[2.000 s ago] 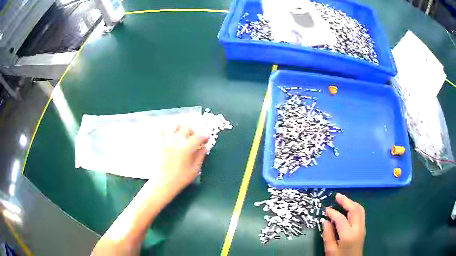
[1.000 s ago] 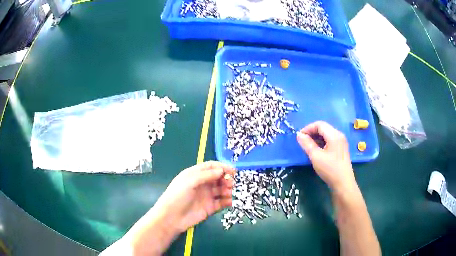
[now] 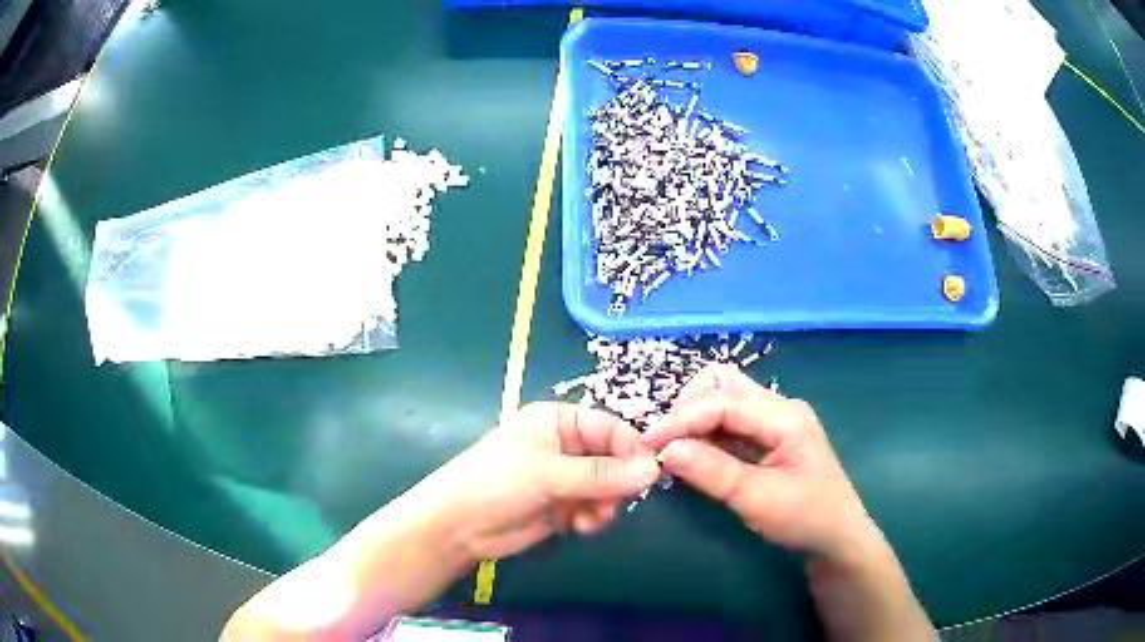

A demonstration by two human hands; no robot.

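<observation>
My left hand (image 3: 553, 477) and my right hand (image 3: 753, 458) meet fingertip to fingertip over the loose pile of small black, silver and white parts (image 3: 647, 370). The fingertips of both hands pinch a tiny part between them; the fingers hide most of it. My hands cover the lower part of the pile. Just beyond it, the shallow blue tray (image 3: 854, 188) holds a heap of slim black-and-white pieces (image 3: 666, 188) on its left side.
An open clear bag of white pieces (image 3: 251, 276) lies at left, with white bits (image 3: 408, 207) spilling out. Small orange cups (image 3: 952, 228) lie in the tray. A deeper blue bin (image 3: 753, 13) is cut off behind. Another bag (image 3: 1017, 151) lies right of the tray. A pale card (image 3: 446, 631) shows at the bottom edge.
My right hand has moved from over the tray down and left to my left hand, and their fingertips now meet. The view has shifted, so the bin shows less and the bottom card appears.
</observation>
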